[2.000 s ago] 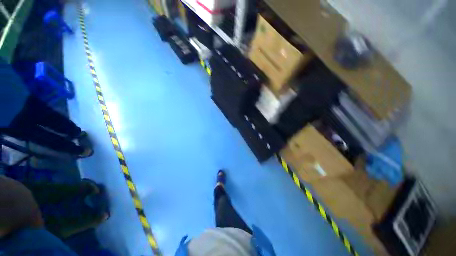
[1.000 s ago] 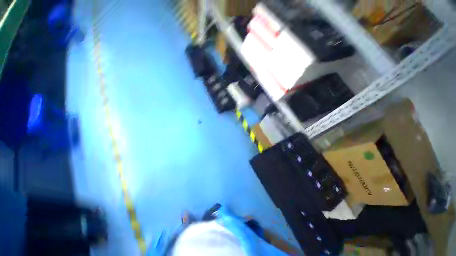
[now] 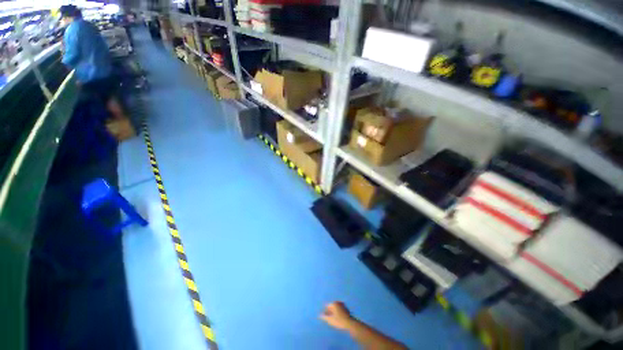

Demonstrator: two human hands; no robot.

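My right hand is small and blurred at the lower middle, with the forearm coming in from the bottom edge. Its fingers look curled, but their closure is unclear, and no object shows in it. My left hand is out of the picture. Black trays lie on the blue floor beside the shelf. Another black tray with grey pieces on it lies nearer, ahead and right of my hand.
Grey metal shelving runs along the right with open cartons and red-and-white boxes. A blue stool stands left, beside the green-edged line. A person in blue stands farther up the line.
The view has swung up to show the length of the aisle and more shelving. My right hand has come into view. The white head-like shape and blue sleeves at the bottom are gone.
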